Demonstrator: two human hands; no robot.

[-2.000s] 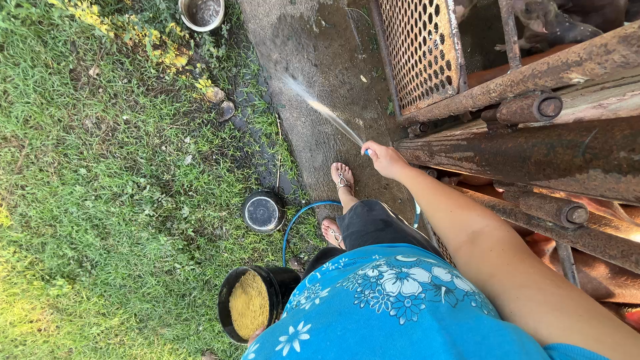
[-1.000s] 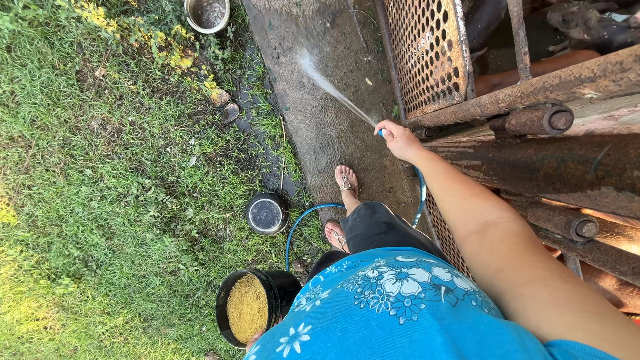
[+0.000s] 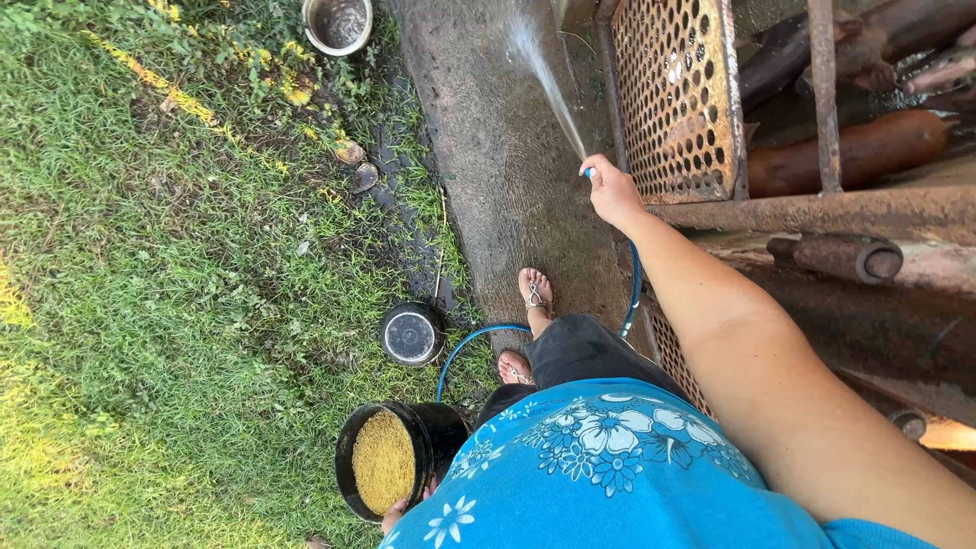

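Observation:
My right hand (image 3: 612,191) is closed around the end of a blue hose (image 3: 636,286), and a spray of water (image 3: 550,88) shoots from it over the wet concrete walkway (image 3: 507,168). The hose hangs from that hand and loops past my sandalled feet onto the grass. Low in the view, my left hand (image 3: 408,507) holds the rim of a black bucket (image 3: 444,435) containing yellow granular feed (image 3: 383,463); part of this hand is hidden by my blue shirt.
Rusty pen bars (image 3: 808,210) and a perforated metal panel (image 3: 671,99) border the walkway on the right, with pigs (image 3: 858,149) behind them. An upturned black pot (image 3: 412,334) and a pale-rimmed round container (image 3: 338,23) lie on the grass side.
The water spray has swung from pointing up and left to pointing more steeply up along the walkway, nearer the pen. The left hand stays at the bucket.

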